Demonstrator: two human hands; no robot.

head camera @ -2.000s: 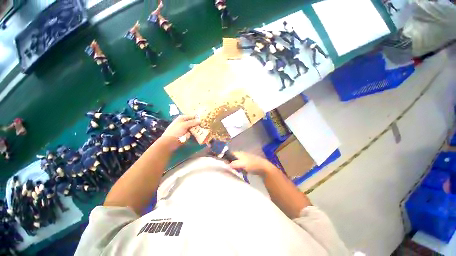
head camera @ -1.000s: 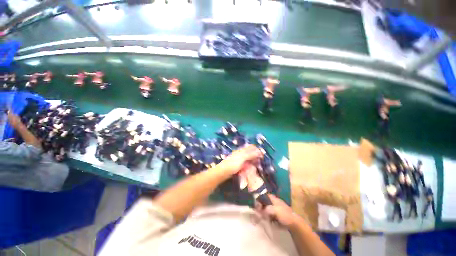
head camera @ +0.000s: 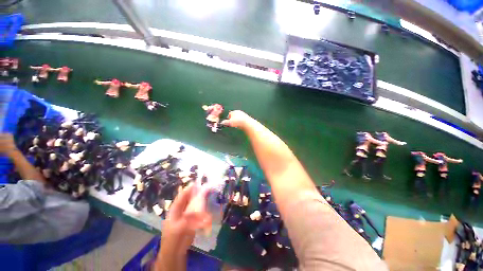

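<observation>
My right hand (head camera: 237,119) reaches over the green conveyor belt (head camera: 296,132). Its fingertips are at the side of a red and flesh-coloured torso (head camera: 214,112); whether they grip it I cannot tell. My left hand (head camera: 186,214) is raised above the bench edge, strongly blurred. A flesh-pink shape shows at its fingers, but I cannot tell if it is a held part. Dark leg sections (head camera: 267,219) lie heaped between and behind my arms. More lie on a white sheet (head camera: 204,159) to the left.
More torsos (head camera: 112,88) lie on the belt at left, and joined figures (head camera: 381,151) at right. A black parts tray (head camera: 331,69) sits on the far rail. A cardboard sheet (head camera: 413,243) is at lower right. Another person's arm (head camera: 24,164) and a blue crate (head camera: 26,114) are at left.
The view has swung left. My hands, earlier together at a figure with dark legs, are now apart. My right hand has moved out over the belt to a torso; my left is over the heaps.
</observation>
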